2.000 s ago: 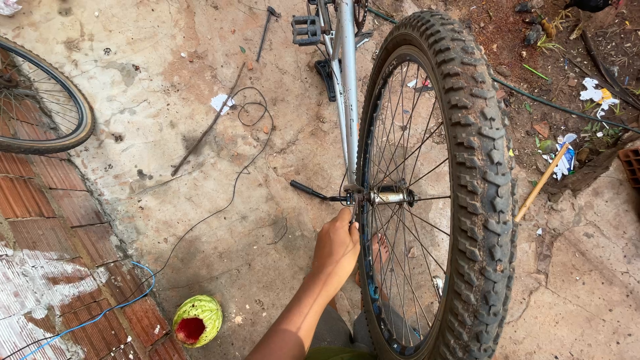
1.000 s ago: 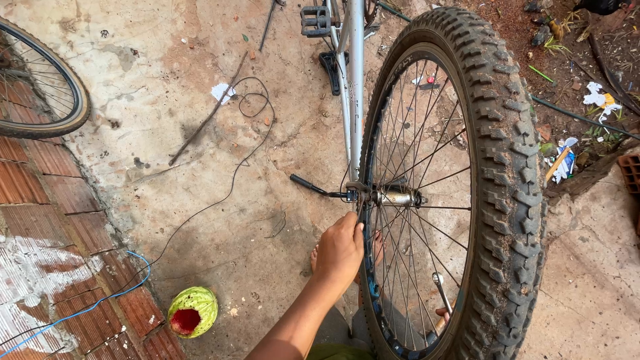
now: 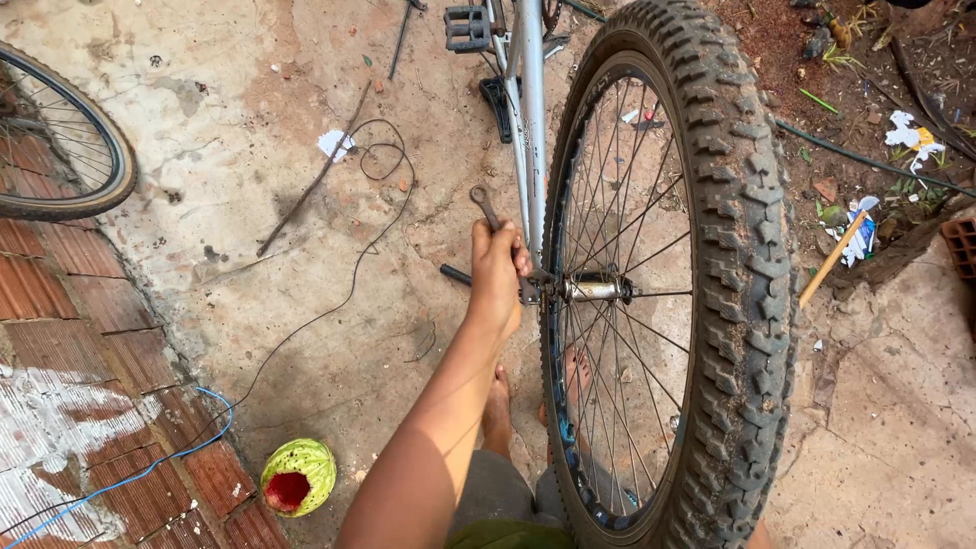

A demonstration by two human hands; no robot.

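Note:
My left hand (image 3: pixel 497 267) is closed around a rusty combination wrench (image 3: pixel 486 207). The wrench's ring end points up and away from the wheel, and its lower end is at the axle end beside the frame. The bicycle wheel (image 3: pixel 751 252), with a knobby, dirt-covered tyre, stands upright to the right of the hand. Its metal hub (image 3: pixel 595 290) shows between the spokes. The silver bicycle frame (image 3: pixel 534 137) runs up from the axle. A black-ended lever or rod (image 3: pixel 455 274) sticks out left behind my hand. My right hand cannot be seen; the tyre hides the area beyond it.
A second bicycle wheel (image 3: pixel 122 171) is at the left, by a brick surface (image 3: pixel 145 358). A cut-open watermelon (image 3: pixel 320 465) sits on the concrete. A thin cable (image 3: pixel 335 305), a stick (image 3: pixel 316 179) and a hammer-like tool (image 3: pixel 399 42) lie around. My bare feet (image 3: pixel 497 412) are below.
My left hand, earlier by the axle with no wrench plainly visible, now shows the wrench in its grip. A hand and shiny tool seen through the spokes a second ago are no longer plainly visible.

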